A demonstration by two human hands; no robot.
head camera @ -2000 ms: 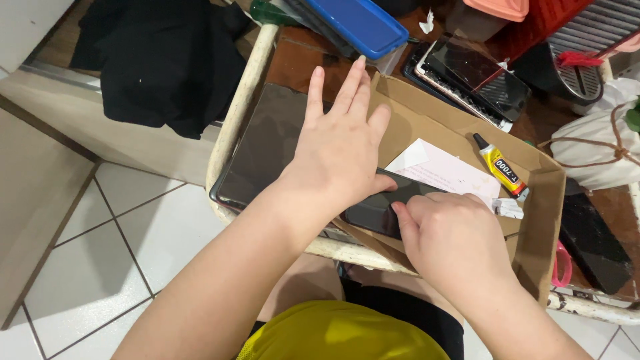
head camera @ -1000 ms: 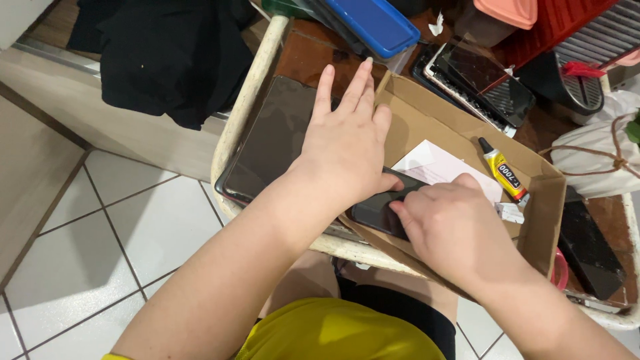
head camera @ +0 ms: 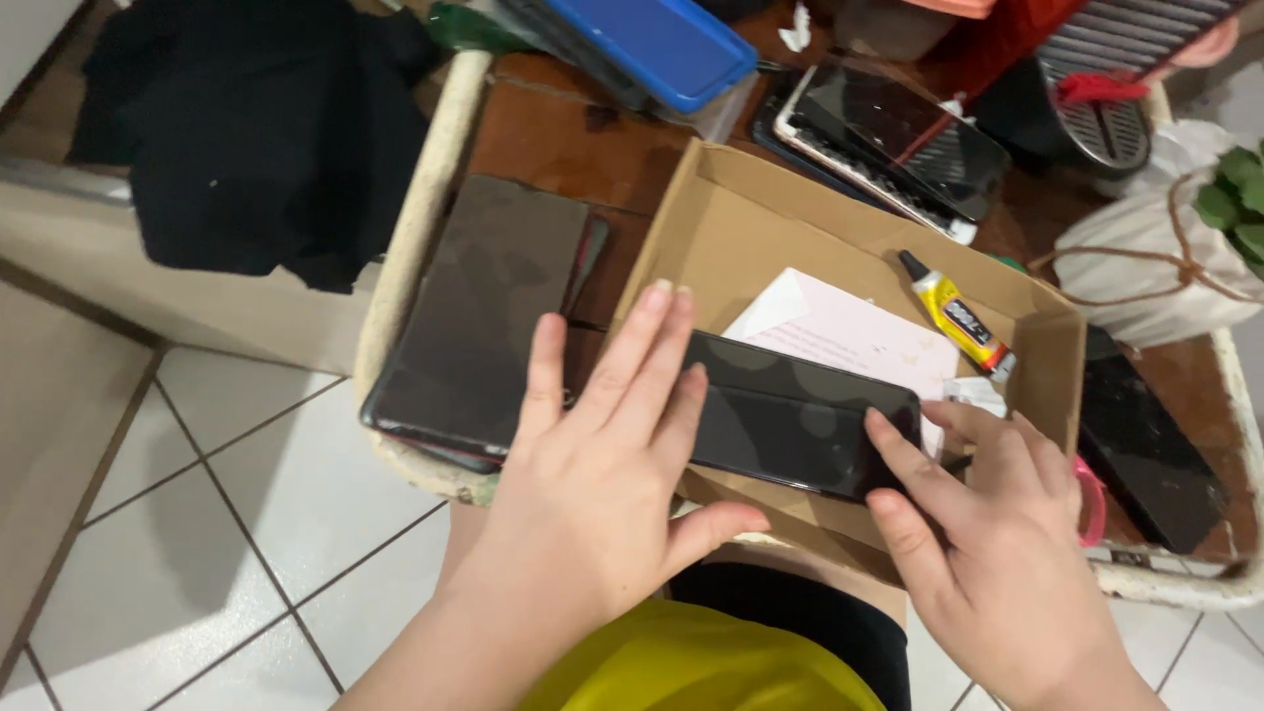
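Observation:
A black smartphone [head camera: 790, 420] lies slantwise over the near wall of a shallow cardboard box. My left hand [head camera: 612, 454], fingers spread, rests palm down over the phone's left end, which it partly hides. The fingers of my right hand [head camera: 987, 523] touch the phone's right end, with the thumb and forefinger apart. A folded white paper [head camera: 849, 336] with print lies in the box under the phone's far edge. Beyond it is a yellow and black T-7000 glue tube [head camera: 958, 316]. A dark tablet-like device [head camera: 484, 306] lies left of my left hand.
The cardboard box [head camera: 1052, 365] sits on a tray table with a worn white rim [head camera: 410, 247]. Behind it are stacked cracked phones [head camera: 889, 148] and a blue plastic lid [head camera: 662, 44]. At the right are another dark phone [head camera: 1150, 454] and a cloth-wrapped plant pot [head camera: 1136, 257]. Black cloth [head camera: 267, 138] lies upper left.
My right hand has shifted right to the phone's end and its fingers have spread. My left hand has moved nearer to me, its thumb off the phone. More of the phone's dark face shows.

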